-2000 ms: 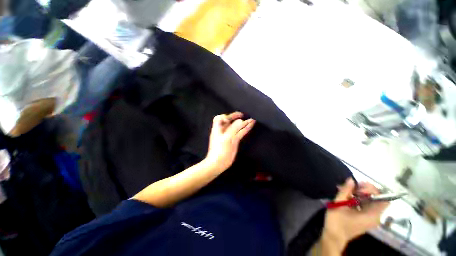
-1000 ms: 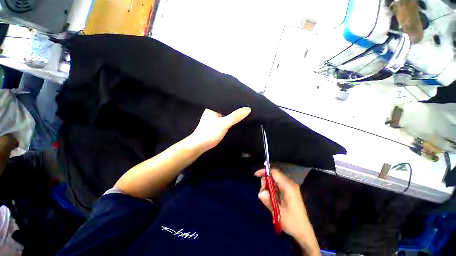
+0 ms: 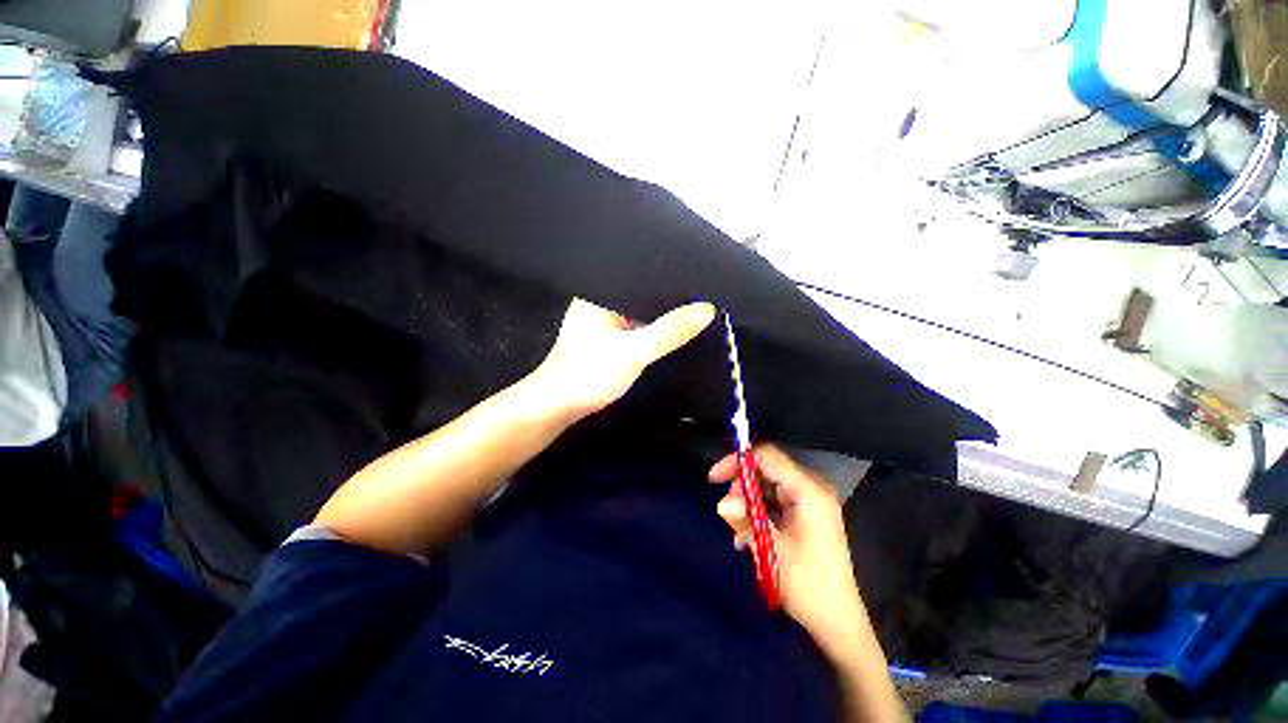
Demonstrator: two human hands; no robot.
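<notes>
A large black garment piece (image 3: 466,184) lies over the white table edge and hangs down at the left over the lap. My left hand (image 3: 600,360) grips the cloth near its middle, thumb on top and fingers hidden under the fold. My right hand (image 3: 791,530) holds red-handled scissors (image 3: 759,530), their silver blades pointing up at the cloth just right of my left thumb. The blades look nearly closed; whether cloth is between them I cannot tell.
A white sewing machine head with a blue stripe (image 3: 1088,85) stands at the upper right of the white table top (image 3: 904,332). Small tools (image 3: 1205,410) and a brown tab (image 3: 1089,472) lie near its right edge. Blue crates (image 3: 1201,622) are on the floor at lower right.
The scissors have gone from the table's right side to the cloth beside my left thumb, recently shifting slightly up and left. The view has turned. My left hand stays on the cloth.
</notes>
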